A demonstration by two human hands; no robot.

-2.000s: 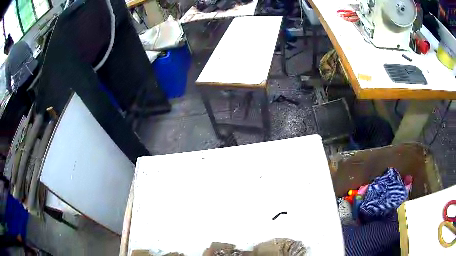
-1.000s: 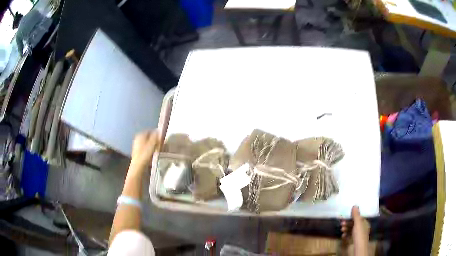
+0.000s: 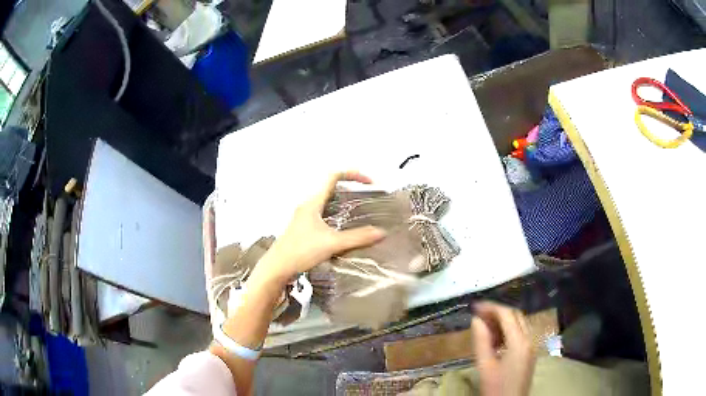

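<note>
Several tied bundles of brown fabric pieces lie along the near edge of a low white table (image 3: 333, 139). My left hand (image 3: 317, 232) reaches over them, thumb and fingers around a brown bundle (image 3: 387, 213). A blurred brown bundle with pale ties (image 3: 368, 290) lies below that hand at the table's near edge. More tied pieces (image 3: 240, 263) sit at the left, partly behind my left forearm. A small white tag shows beside my wrist. My right hand (image 3: 503, 340) is blurred, empty, fingers apart, below the table's near edge over my lap.
A curved, wood-edged white table (image 3: 619, 186) at the right bears scissors with red and yellow handles (image 3: 666, 116) on dark cloth. A brown bin (image 3: 534, 81) with blue patterned cloth stands between the tables. A white board (image 3: 139, 224) leans at the left. A dark thread bit (image 3: 409, 161) lies on the low table.
My left hand has moved from the low table's left edge onto the bundles. My right hand has left the table's near right corner. The bundles have shifted, and the view has turned right.
</note>
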